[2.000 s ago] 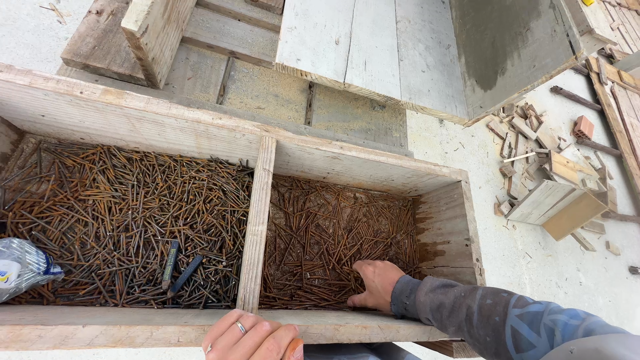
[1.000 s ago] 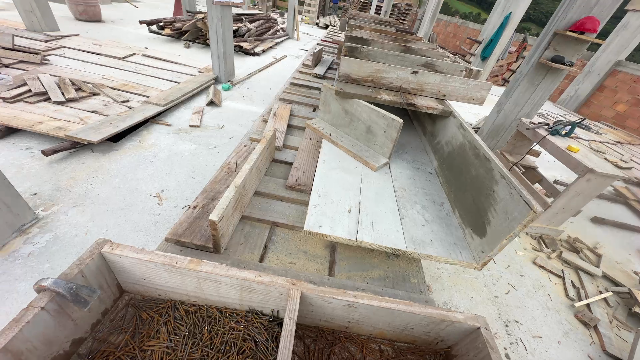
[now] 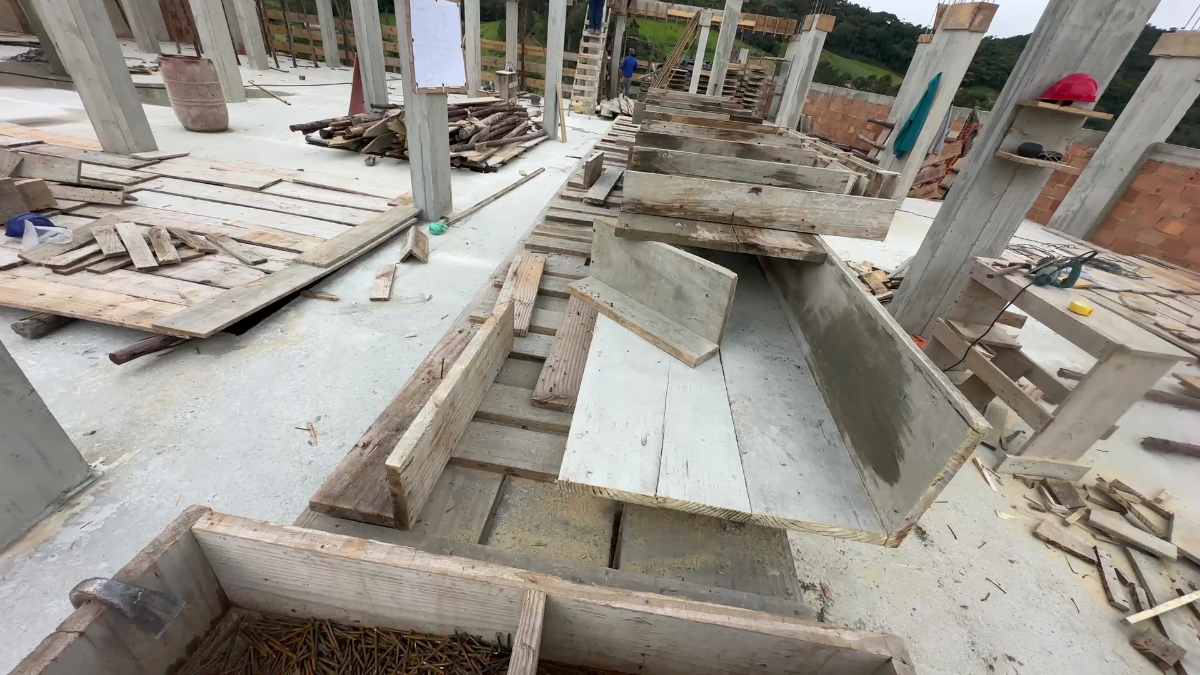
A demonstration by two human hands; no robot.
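Neither my left hand nor my right hand shows in the head view now. At the bottom stands a wooden box [image 3: 375,572] split by a wooden divider [image 3: 528,633]. Rusty nails [image 3: 347,649] fill its left compartment; the right compartment is mostly cut off by the frame edge. A metal tool, perhaps a hammer head [image 3: 131,605], hooks over the box's left wall. Beyond the box lies a board formwork trough [image 3: 656,422] with one upright side panel [image 3: 872,394]. An L-shaped piece of joined boards [image 3: 656,300] rests across its left part.
A plank on edge [image 3: 455,412] stands left of the trough. Scrap wood [image 3: 1106,534] lies at right, below a wooden workbench [image 3: 1078,309]. Concrete columns [image 3: 428,141] rise around. Boards [image 3: 206,225] cover the floor at left. A person in blue [image 3: 628,67] is far back.
Two seconds ago one hand was among the nails in the right compartment and the other at the box's front edge; both have left the view. The view has tilted up.
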